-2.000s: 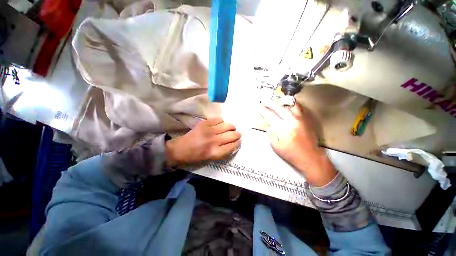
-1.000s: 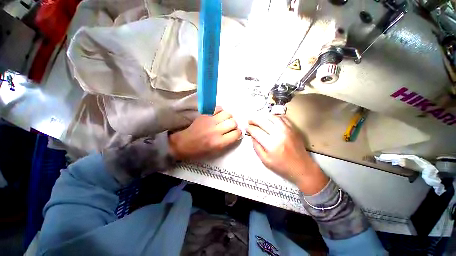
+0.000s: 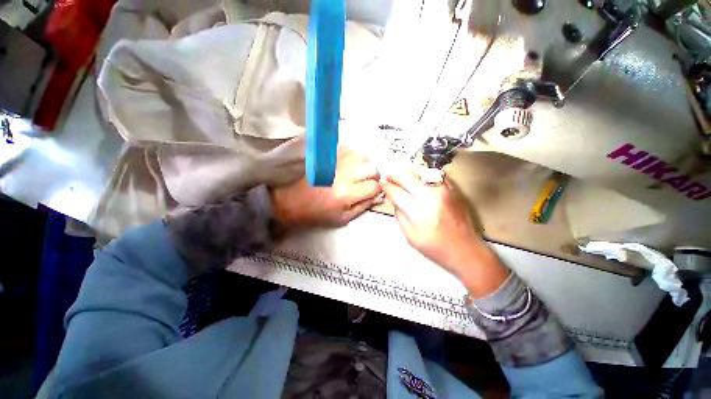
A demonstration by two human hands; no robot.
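Note:
A beige garment (image 3: 206, 86) lies in a large soft heap left of the needle area. My left hand (image 3: 331, 195) is at the heap's right end, its fingers curled on the cloth, partly behind the blue lamp bar (image 3: 323, 93). My right hand (image 3: 433, 218) is just below the presser area of the sewing machine (image 3: 577, 117), fingertips bent in and meeting my left fingertips. Glare hides what is between them. A small tan patch (image 3: 382, 208) shows under my left fingertips.
A yellow-green tool (image 3: 548, 199) lies on the machine bed under the arm. A crumpled white scrap (image 3: 647, 261) lies at the right. A printed ruler (image 3: 366, 287) runs along the table's front edge. A red cloth (image 3: 70, 31) is at upper left, a blue crate (image 3: 54, 265) below.
My right hand has moved left and away from the presser area. My left hand has shifted slightly up, and the fingertips of both hands now meet. The garment heap keeps nearly the same shape.

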